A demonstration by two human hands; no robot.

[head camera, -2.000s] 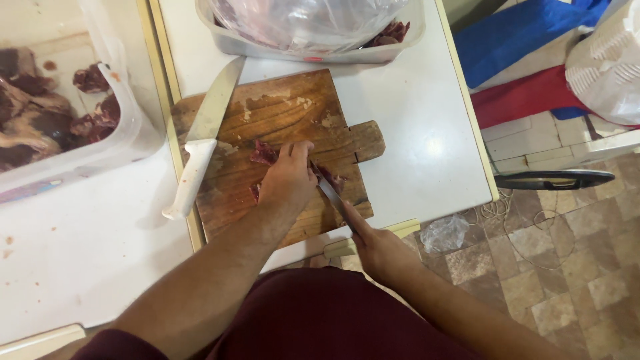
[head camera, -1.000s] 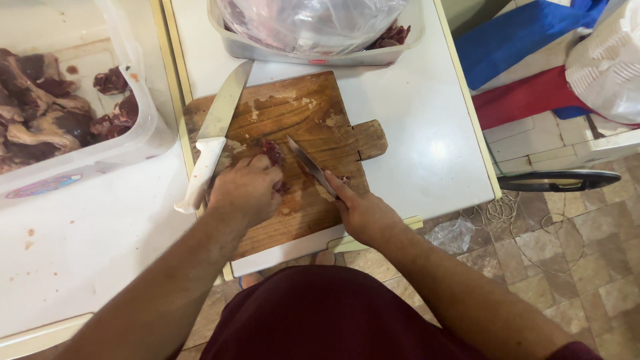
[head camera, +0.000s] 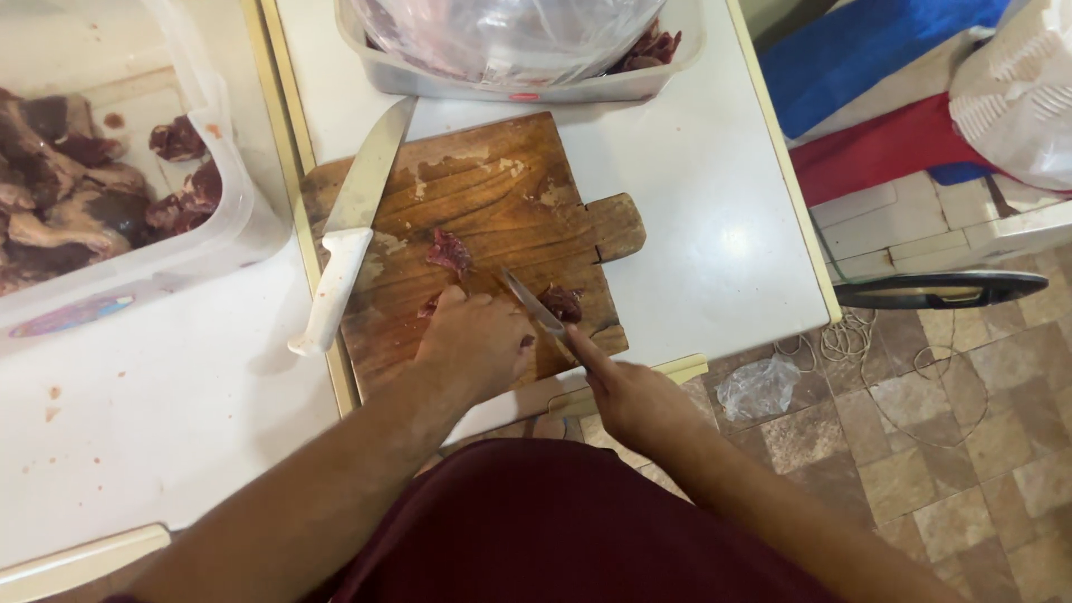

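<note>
On a wooden cutting board point(head camera: 494, 193) lie pieces of dark red raw meat, one piece point(head camera: 450, 253) near the middle and another piece point(head camera: 561, 303) by the right edge. My left hand point(head camera: 477, 339) is low over the board with its fingers bent down, and bits of meat show beside it; what its fingertips touch is hidden. My right hand point(head camera: 632, 394) grips a small knife point(head camera: 536, 303), whose blade points up and left between my left hand and the right piece. A large knife with a white handle point(head camera: 339, 280) rests across the board's left edge.
A clear plastic tub point(head camera: 251, 213) of meat stands at the left. Behind the board is a tray point(head camera: 528, 90) with meat and a filled plastic bag point(head camera: 511, 33). The white table's right edge is near the board's handle, with a plastic bag point(head camera: 758, 387) on the tiled floor beyond.
My left hand has moved left from the board's middle, then somewhat back right. My right hand still holds the small knife. A meat piece near the board's middle now shows more fully.
</note>
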